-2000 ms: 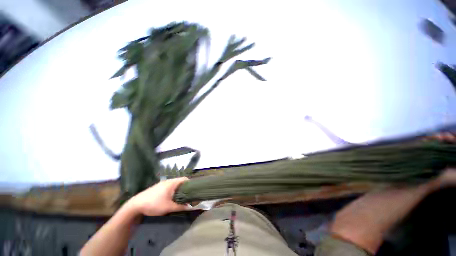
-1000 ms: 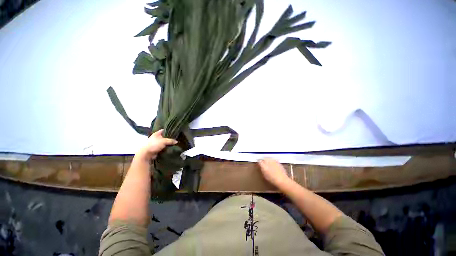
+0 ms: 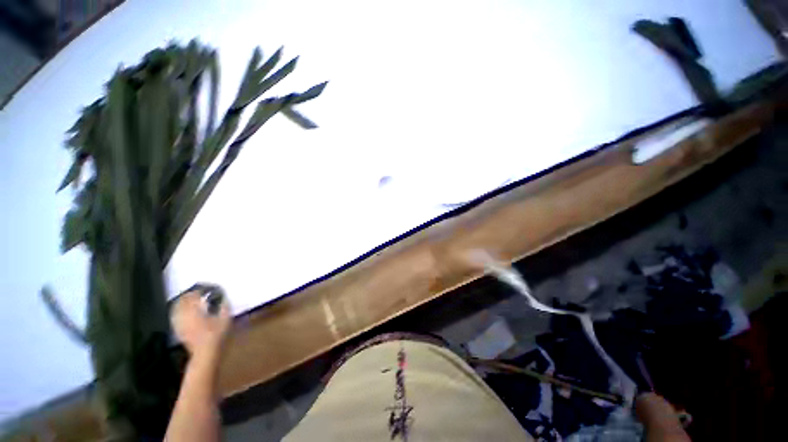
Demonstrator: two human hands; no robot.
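A large sheaf of dark green fabric strips [image 3: 134, 198] lies on the white paper [image 3: 449, 95] at the left, its lower end hanging over the brown table edge. My left hand [image 3: 201, 321] is just right of the sheaf at the paper's edge, fingers curled round a small dark thing [image 3: 210, 298], too blurred to name. A thin white paper strip [image 3: 540, 304] trails from the table edge down to my right hand [image 3: 661, 419], which is low at the right, blurred and partly cut off by the bottom edge. The strip's end seems to be in its fingers.
Another dark green bunch [image 3: 683, 56] lies on the paper at the upper right. A white paper piece [image 3: 670, 141] rests on the brown table edge [image 3: 415, 268]. Dark, white and red scraps [image 3: 665, 319] lie on the floor at the lower right.
My left hand has let go of the sheaf and is now to its right. My right hand has moved from the table edge down to the lower right, with the white strip trailing. The view has tilted.
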